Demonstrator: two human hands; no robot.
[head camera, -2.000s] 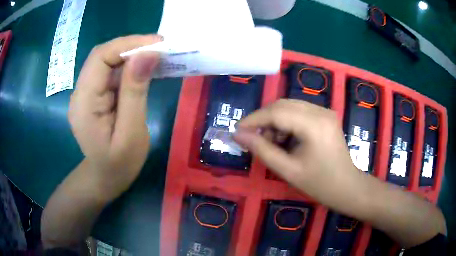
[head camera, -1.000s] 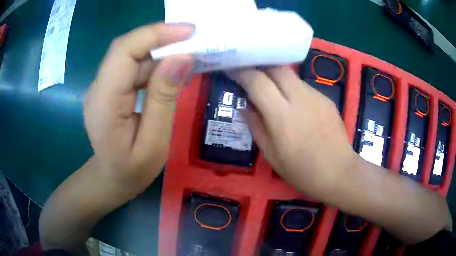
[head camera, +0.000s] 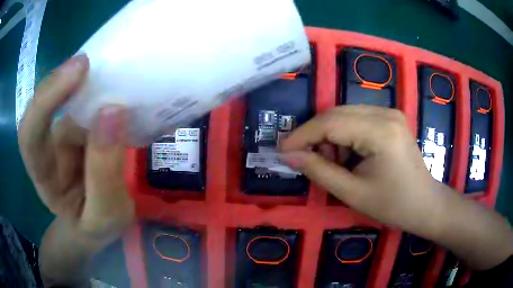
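Note:
My left hand (head camera: 84, 146) holds a folded white label strip (head camera: 197, 50) with small printed outlines along its lower edge. My right hand (head camera: 360, 163) pinches a small white device label (head camera: 267, 161) between thumb and fingertips. The label lies over the battery bay of an open black mobile phone (head camera: 278, 183), below its silvery card slots (head camera: 267, 120); whether it is stuck down cannot be told. The strip hides part of this phone's upper end. The phone to its left (head camera: 175, 179) has a printed white label in its bay, its upper part hidden by the strip.
The red foam tray (head camera: 219, 199) holds two rows of black phones with orange rings. Phones at the right (head camera: 436, 126) show white in their bays. A barcode label strip (head camera: 28, 67) lies at the far left on the green bench. A dark loose phone is cut off at the top right.
The tray appears shifted left in view, showing another phone under my right hand. That hand now holds a label. The labelled phone is to its left. My left hand and strip have moved left.

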